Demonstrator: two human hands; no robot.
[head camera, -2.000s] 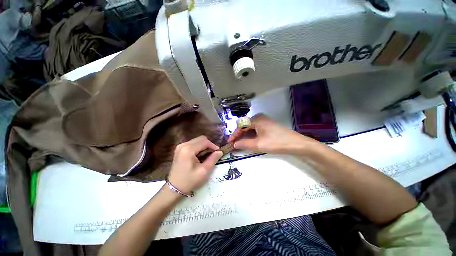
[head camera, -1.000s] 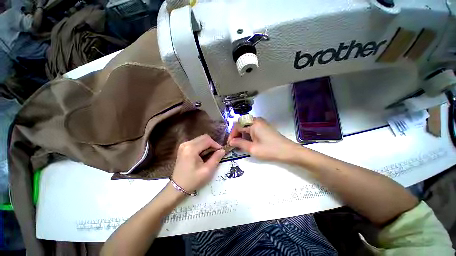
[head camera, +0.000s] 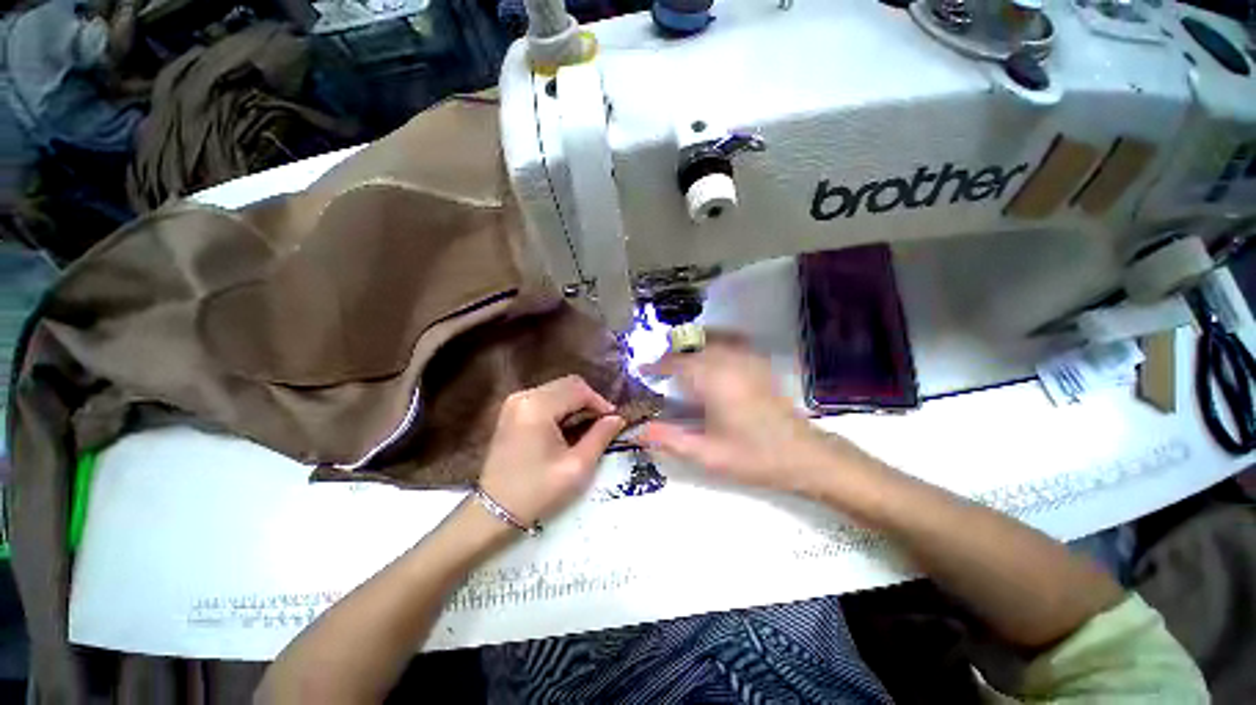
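The large brown garment piece (head camera: 372, 276) lies left of the needle and hangs over the table's left edge, with a narrow white strip (head camera: 391, 444) along one edge. A darker ribbed brown piece (head camera: 510, 361) runs towards the lit presser foot (head camera: 647, 344). My left hand (head camera: 544, 444) pinches the folded edge of the brown cloth between thumb and fingers, just in front of the foot. My right hand (head camera: 730, 413) is beside it, right of the foot, with blurred fingers; its thumb is close to the cloth edge. Whether it grips the cloth is unclear.
The white brother machine head (head camera: 771, 124) spans the back. A smartphone (head camera: 857, 328) lies on the machine bed. Black scissors (head camera: 1223, 379), paper slips (head camera: 1088, 375) and a cardboard scrap (head camera: 1157, 372) lie at right. Thread scraps (head camera: 641, 477) lie near the needle. A brown fabric pile (head camera: 227, 103) is behind left.
My right hand's fingers have spread from their pinch and are blurred by motion. My left hand still pinches the cloth edge. The view has shifted, showing more of the machine's top and the scissors.
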